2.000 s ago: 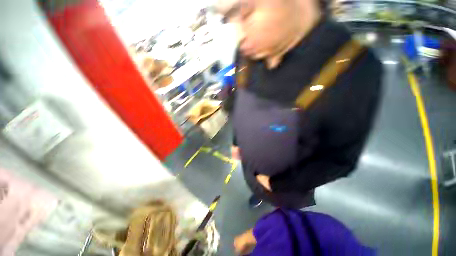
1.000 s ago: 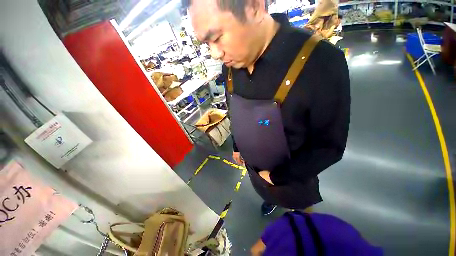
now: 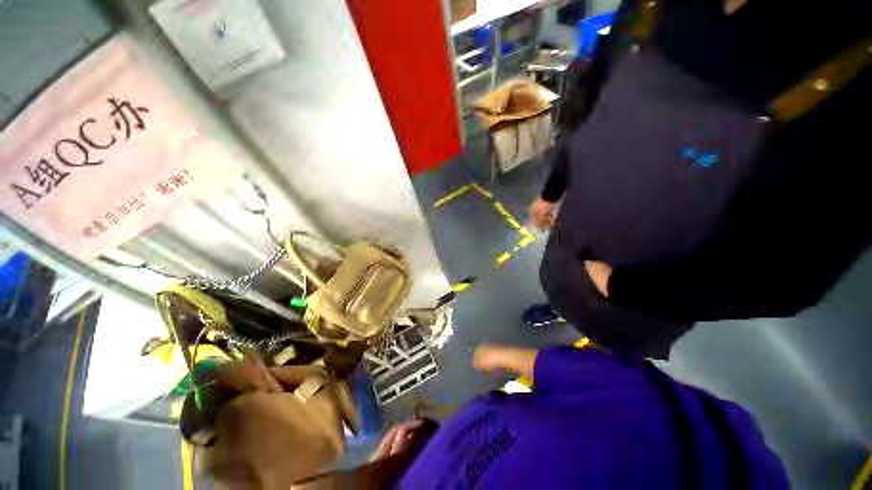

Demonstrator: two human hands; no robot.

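A small beige-tan bag (image 3: 368,292) with a front pocket hangs at the pillar. A larger plain brown bag (image 3: 272,435) hangs lower left, with silvery chain straps (image 3: 250,276) looped above. My right hand (image 3: 502,361) reaches left from a purple sleeve, below and right of the small bag, not touching it. It is blurred and its fingers are unclear. My left hand (image 3: 397,440) is partly hidden at the bottom, right of the brown bag. I cannot tell whether it holds the brown strip beside it.
A person in black with a grey apron (image 3: 660,191) stands close at right. A pillar (image 3: 325,134) bears a pink sign (image 3: 110,158); a red panel (image 3: 406,81) is beside it. A wire rack (image 3: 402,364) stands below the bags. Behind, a container (image 3: 521,139) holds tan pieces.
The view has swung down and left, bringing more of the bags, rack and sign into sight. My right forearm shows more fully and my left hand has come into view.
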